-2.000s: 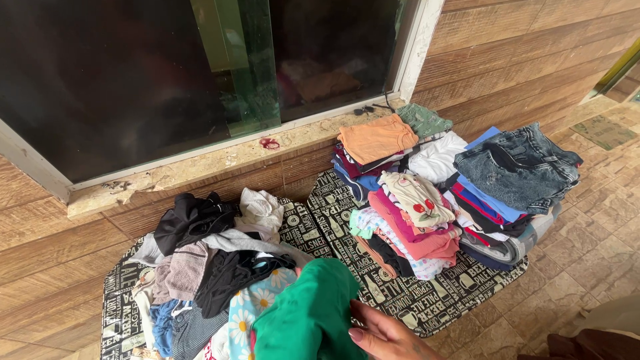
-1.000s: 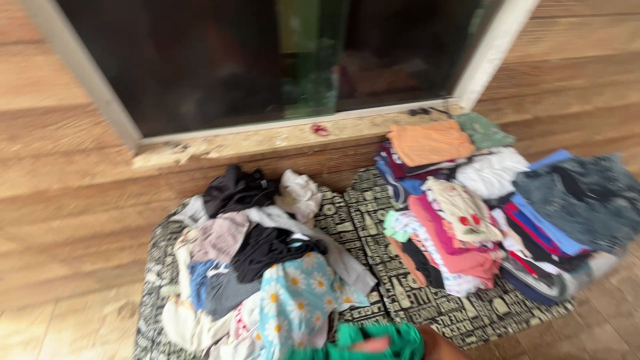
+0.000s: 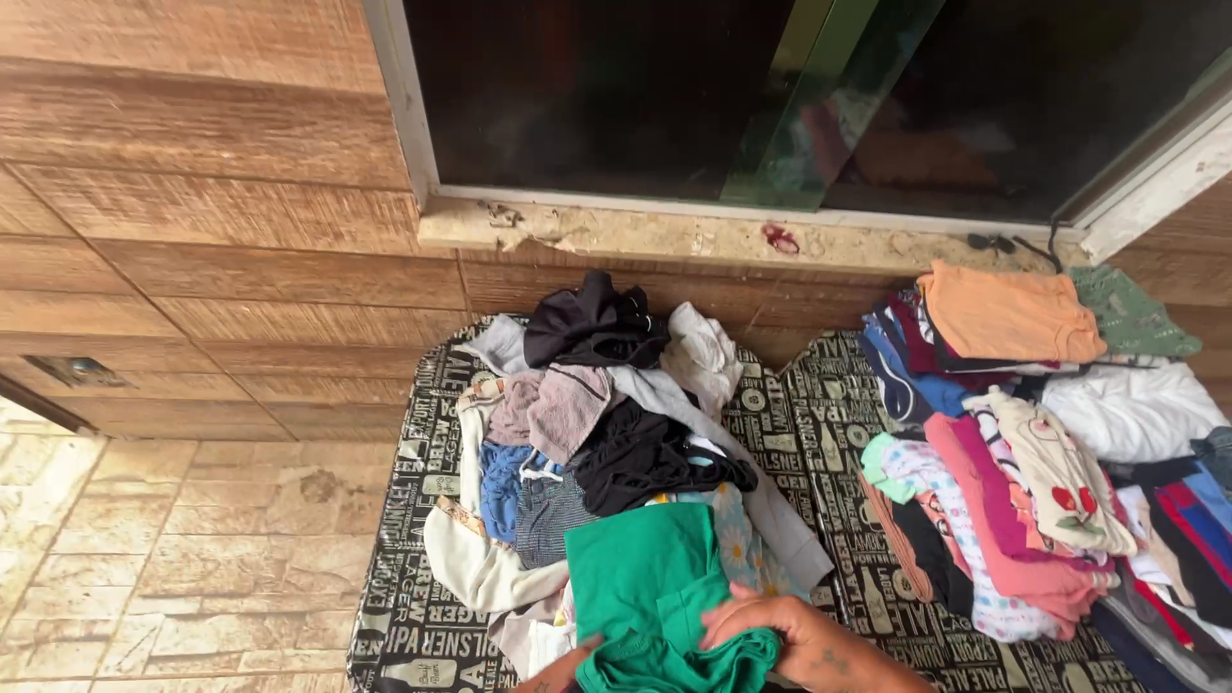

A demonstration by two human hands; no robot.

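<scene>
A green cloth garment (image 3: 654, 568), partly folded, lies over the front of a loose heap of clothes. My right hand (image 3: 770, 626) is on its right side, with the fingers over a folded part. My left hand (image 3: 568, 669) is at its lower left edge, mostly hidden by the cloth and the frame's bottom. Behind the garment, the heap holds a black garment (image 3: 645, 462), a mauve cloth (image 3: 563, 409), a blue garment (image 3: 500, 486) and a light blue daisy-print cloth (image 3: 756, 544).
Folded stacks stand on the right, with an orange garment (image 3: 1011, 313), a white one (image 3: 1131, 409) and a cream one with cherries (image 3: 1059, 481) on top. A printed cushion (image 3: 414, 539) lies under the heap. Behind run a stone window sill (image 3: 654, 226) and a wood-look wall (image 3: 289, 289).
The green garment was bunched in my hand; it now lies flatter across the front of the heap. My left hand has come into sight at its edge. The view has turned left.
</scene>
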